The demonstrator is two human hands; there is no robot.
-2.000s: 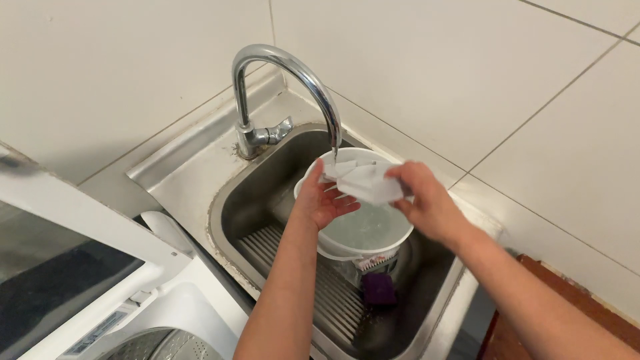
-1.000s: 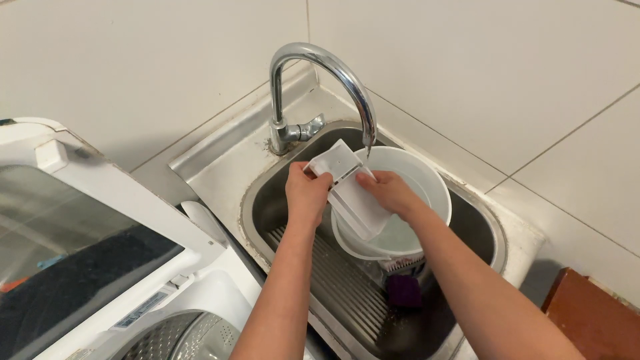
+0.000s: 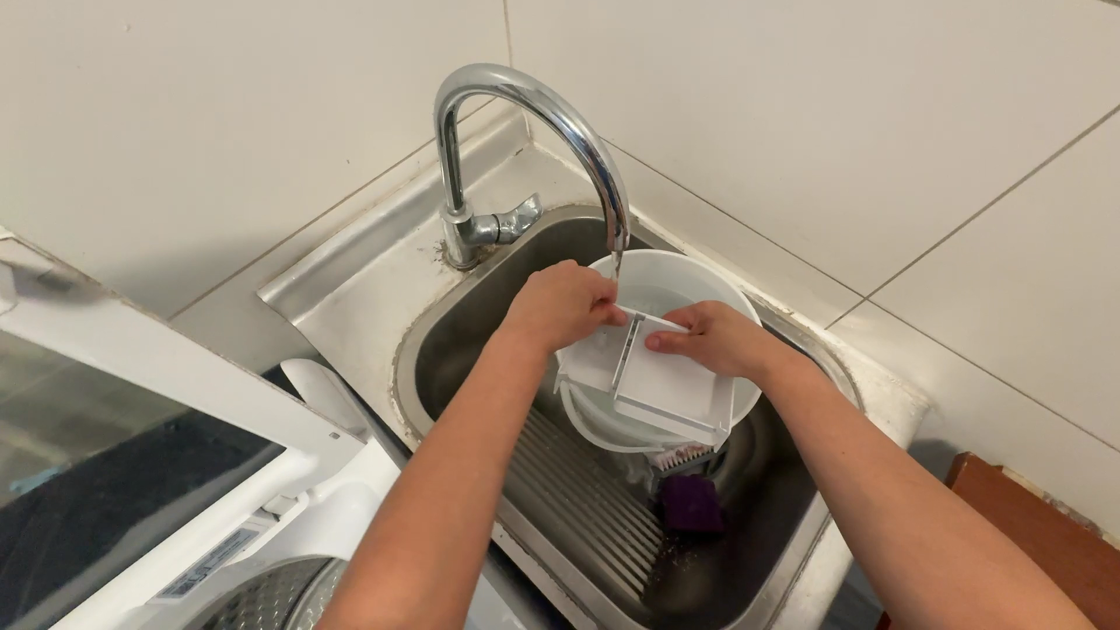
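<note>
A white plastic tray with a divider (image 3: 674, 381) is held over a white tub of water (image 3: 700, 273) in the steel sink. My left hand (image 3: 564, 306) grips its upper left edge, and my right hand (image 3: 713, 337) holds the upper right edge with the thumb on its face. Just above my left hand, a thin stream of water runs from the chrome gooseneck faucet (image 3: 542, 101). Below the tub, a brush with pale bristles (image 3: 682, 457) and a purple sponge (image 3: 691, 503) lie in the sink. The tray hides part of the tub.
The steel sink (image 3: 787, 577) has a ribbed slope on its left. A faucet lever (image 3: 518, 219) stands behind it. At left, a top-loading washing machine (image 3: 332, 490) has its lid (image 3: 175, 367) raised. A reddish-brown board (image 3: 1024, 534) is at lower right, and tiled walls rise behind.
Between my hands the white tray has turned, and its lower end now points to the lower right. My left hand has come close under the faucet's spout. The view has shifted somewhat.
</note>
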